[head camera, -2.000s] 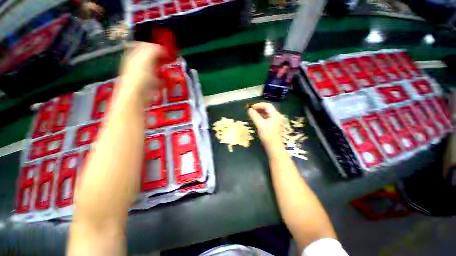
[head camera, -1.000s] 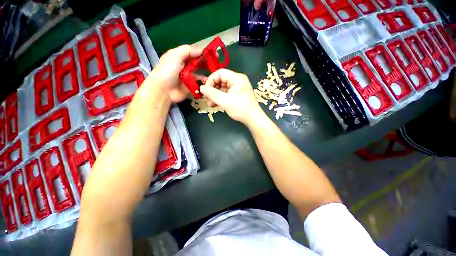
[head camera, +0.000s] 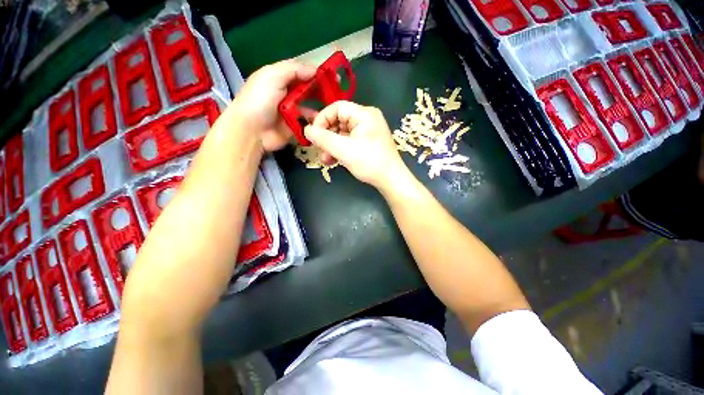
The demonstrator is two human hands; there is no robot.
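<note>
My left hand (head camera: pixel 270 96) holds a red plastic housing (head camera: pixel 333 82), tilted up above the bench. My right hand (head camera: pixel 351 137) has its thumb and forefinger pinched at the housing's near end. Whether they grip the housing's edge or a small piece is hidden. Below the hands lies a heap of small pale pieces (head camera: pixel 326 170), partly covered by them. To its right is a looser pile of pale strips (head camera: pixel 432 139), whiter at its near side.
A blister tray (head camera: pixel 113 171) of red housings lies on a stack at left, partly behind my left forearm. Another stacked tray (head camera: pixel 540 58) of housings is at right, with a bare pocket area. A black phone (head camera: pixel 399 27) stands upright beyond the piles, on the green bench (head camera: pixel 347 254).
Since two seconds ago, my left hand has come from above the left tray with a red housing, and my right hand has moved from the piles to it. Over the last second both hands stay nearly still.
</note>
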